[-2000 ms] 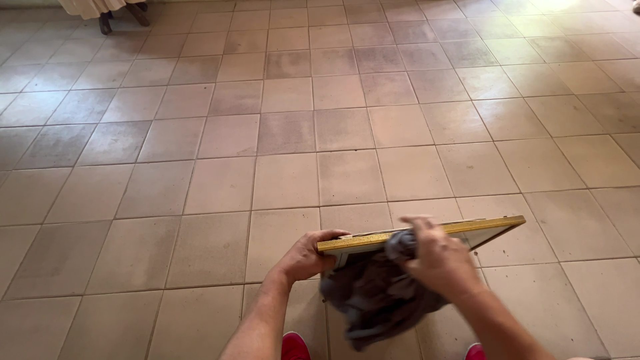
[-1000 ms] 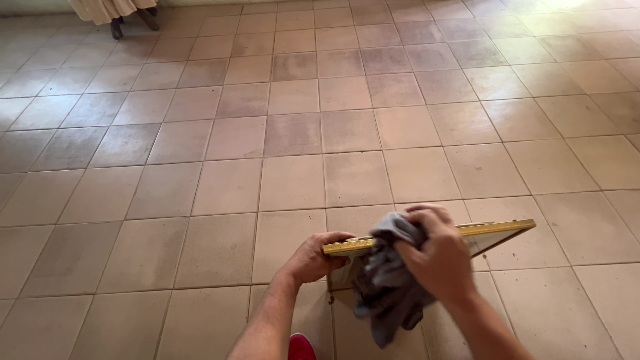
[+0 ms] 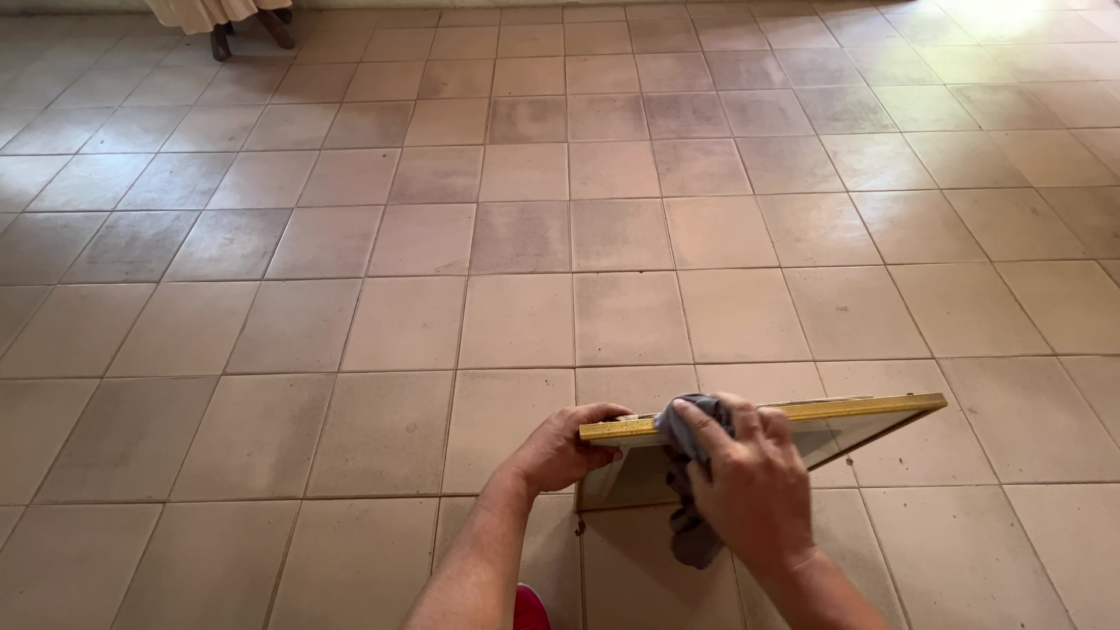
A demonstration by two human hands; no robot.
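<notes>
A picture frame with a gold-coloured edge [image 3: 862,407] and a glazed face is held up above the tiled floor, its long edge uppermost. My left hand [image 3: 560,448] grips its left corner, fingers over the top edge and thumb against the face. In my right hand [image 3: 752,477] is a bunched dark grey cloth [image 3: 696,542], pressed on the gold edge a little right of my left hand. The cloth's loose end hangs in front of the glass and hides part of it.
Square terracotta-coloured floor tiles [image 3: 411,429] spread out all around. A piece of furniture with dark wooden legs [image 3: 278,31] and a pale draped fabric [image 3: 201,10] stands at the far upper left, near the wall. The tip of a red shoe [image 3: 530,608] shows at the bottom.
My right hand and the cloth have shifted left along the gold edge, nearer my left hand. The cloth now hangs in a narrower bunch. My left hand keeps its grip on the corner.
</notes>
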